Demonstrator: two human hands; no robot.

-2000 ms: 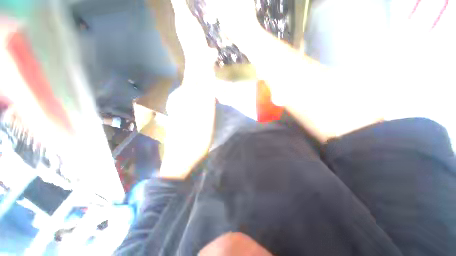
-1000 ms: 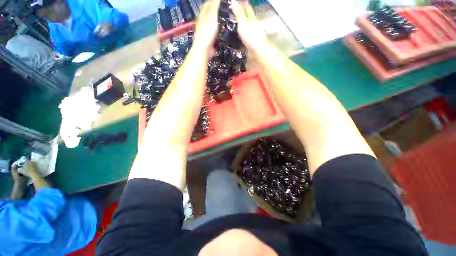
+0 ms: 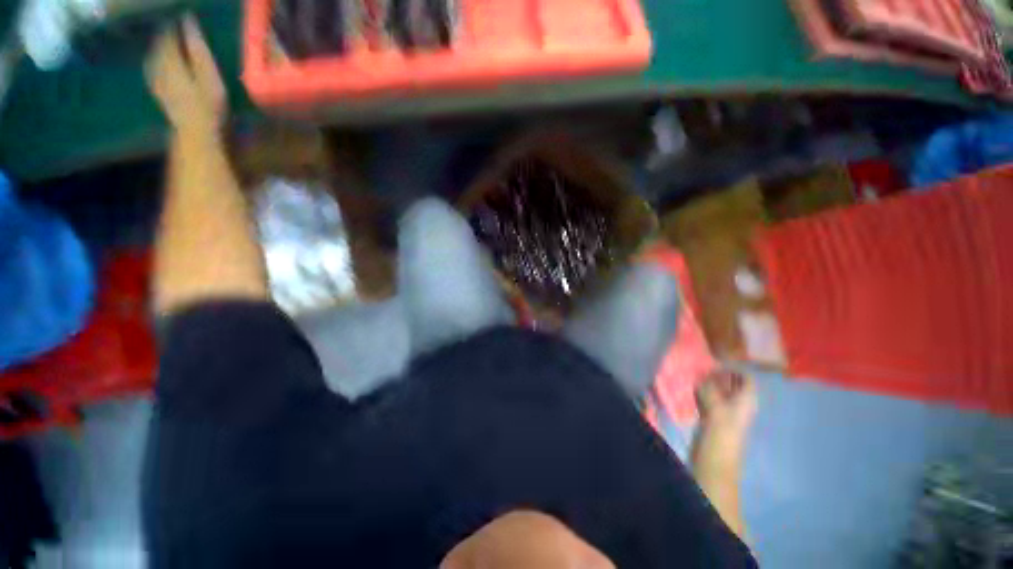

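The orange-red parts tray (image 3: 489, 72) is at the bench's front edge, cut off by the top of the picture, with dark parts (image 3: 311, 28) in its left compartments. My left hand (image 3: 189, 78) is on or over the green bench left of the tray; a dark patch shows by its fingertips, and blur hides whether it holds anything. My right hand (image 3: 724, 400) is low at my right side, fingers curled, beside the bright red stool (image 3: 680, 383); I cannot tell if it grips anything. The supply carton's dark shiny parts (image 3: 544, 233) show below the bench edge between my knees.
A tall orange-red stack of trays (image 3: 900, 289) stands at right, by brown cartons (image 3: 711, 250). More trays (image 3: 889, 39) lie on the bench at upper right. A carton with crumpled clear material (image 3: 302, 245) is left of my knees. Blue clothing (image 3: 39, 272) shows at left.
My view has tipped down from the bench to my lap. My hands have come apart from over the parts heap: left to the bench's left, right down beside the stool.
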